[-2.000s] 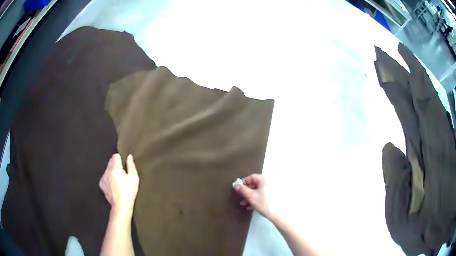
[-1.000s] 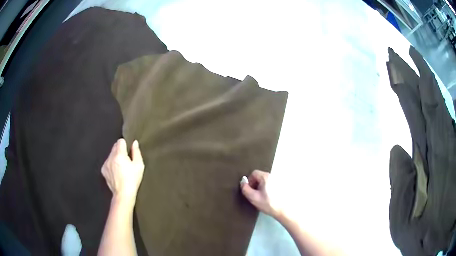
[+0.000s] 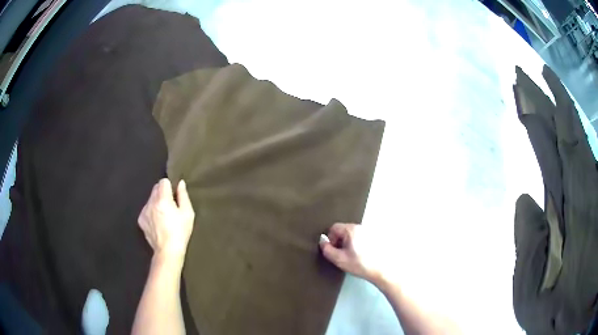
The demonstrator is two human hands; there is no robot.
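Note:
A dark brown leather hide [image 3: 92,150] lies over the left of the table, with part folded over to show its olive-tan underside [image 3: 282,163]. My left hand [image 3: 167,216] pinches the edge of the folded part between thumb and fingers. My right hand [image 3: 344,248] is over the folded part near its right border, fingers curled, with a small whitish piece of marking chalk [image 3: 324,239] pinched at the fingertips. A white oval hole [image 3: 96,313] shows in the hide at the lower left.
A pile of dark brown hides [image 3: 577,196] with a small tan patch lies at the right side of the white table [image 3: 439,150]. Beyond the table's upper right are grey floor and metal frames. A dark strip and a rail run along the upper left.
The view has shifted, so the pile sits further right and the hide higher. My right hand's fingers have curled in more around the chalk. My left hand keeps its pinch on the edge.

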